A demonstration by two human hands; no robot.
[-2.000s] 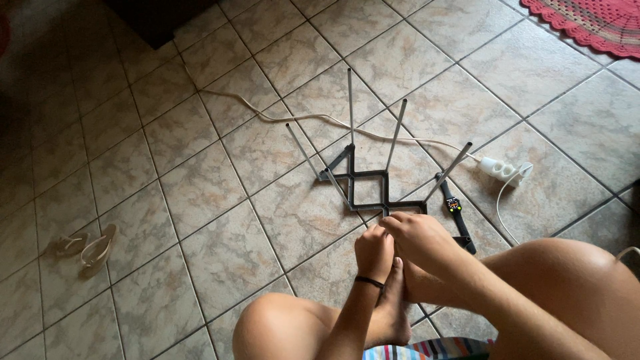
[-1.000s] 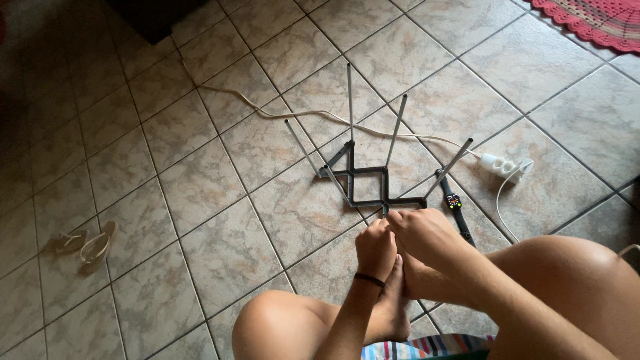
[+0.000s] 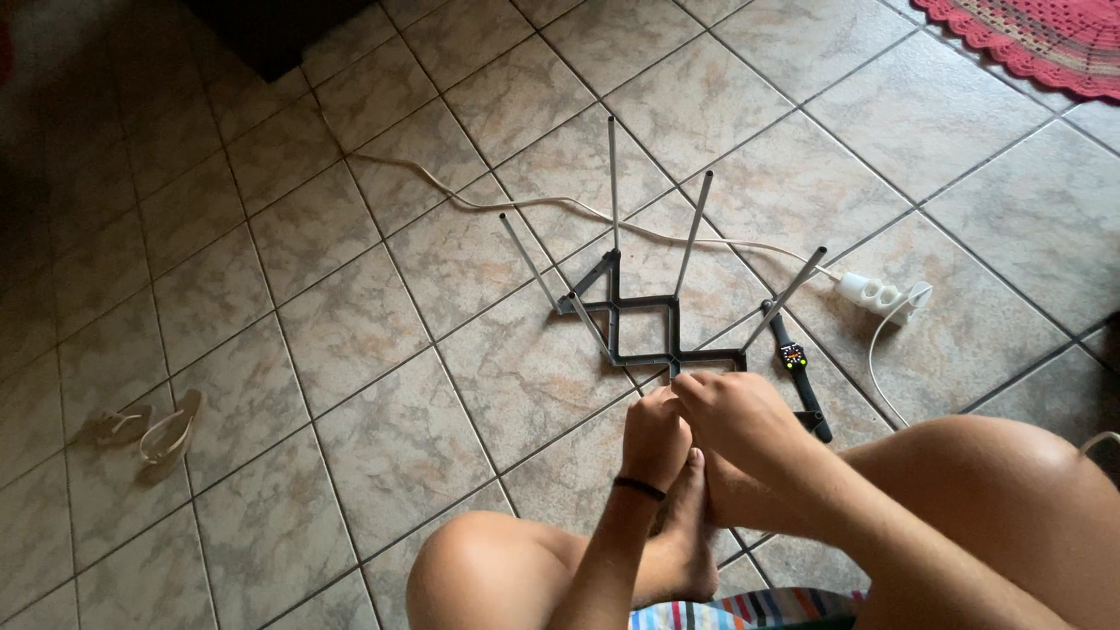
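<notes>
A black criss-cross lattice frame (image 3: 675, 329) lies on the tiled floor, with several thin grey metal tubes standing up from its joints. One tube (image 3: 614, 184) rises at the back, another tube (image 3: 785, 299) leans outward at the right. At the frame's near end my left hand (image 3: 658, 435), with a dark band on its wrist, is closed around a part that the fingers hide. My right hand (image 3: 733, 404) presses against it from the right, fingers curled at the same near joint. Whether either hand grips the frame or another small part cannot be told.
A smartwatch with a black strap (image 3: 794, 356) lies right of the frame. Behind it run a white cable (image 3: 560, 200) and a white power strip (image 3: 875, 294). Sandals (image 3: 171, 437) lie at the left, a crocheted red rug (image 3: 1050, 44) at the top right. My bare foot (image 3: 687, 542) is below my hands.
</notes>
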